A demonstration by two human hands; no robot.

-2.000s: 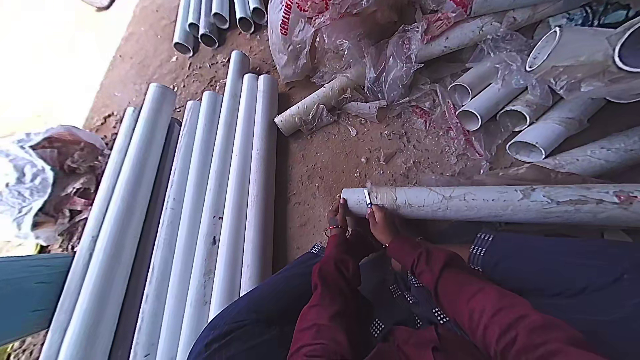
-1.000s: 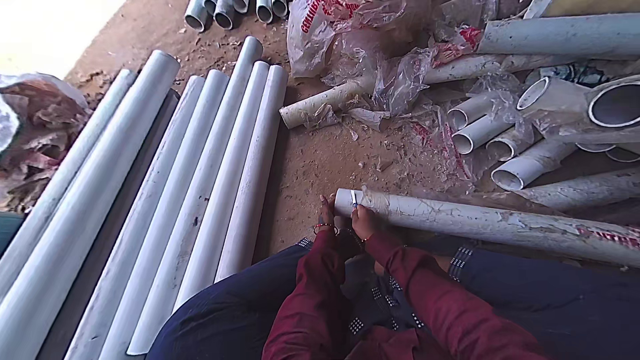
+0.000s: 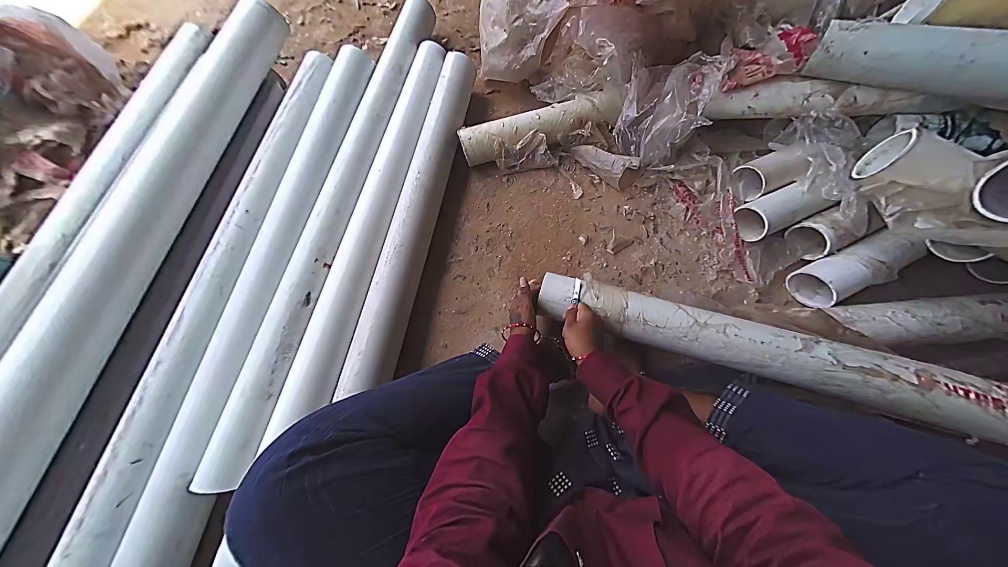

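Note:
A long white plastic pipe [image 3: 709, 331] lies across my lap area and runs off to the right, its surface covered with torn wrapping and residue. Its left end is bare and smooth. My left hand [image 3: 523, 305] is at that end, fingers pointing up, against the rim. My right hand [image 3: 581, 327] grips a small blade-like tool [image 3: 577, 291], which rests on the pipe just in from the end. What kind of tool it is cannot be made out. Part of my left palm is hidden.
Several long pale pipes [image 3: 354, 213] lie side by side at the left. A short dirty pipe [image 3: 543, 130] and crumpled clear plastic wrap [image 3: 669, 102] lie on the dirt floor [image 3: 535, 228] ahead. Open-ended pipes [image 3: 815, 290] are stacked at the right. A plastic bag [image 3: 55, 102] sits far left.
The view has shifted and moved closer. The pipe's right part lies at a steeper slant than two seconds ago. Both hands have stayed at its left end.

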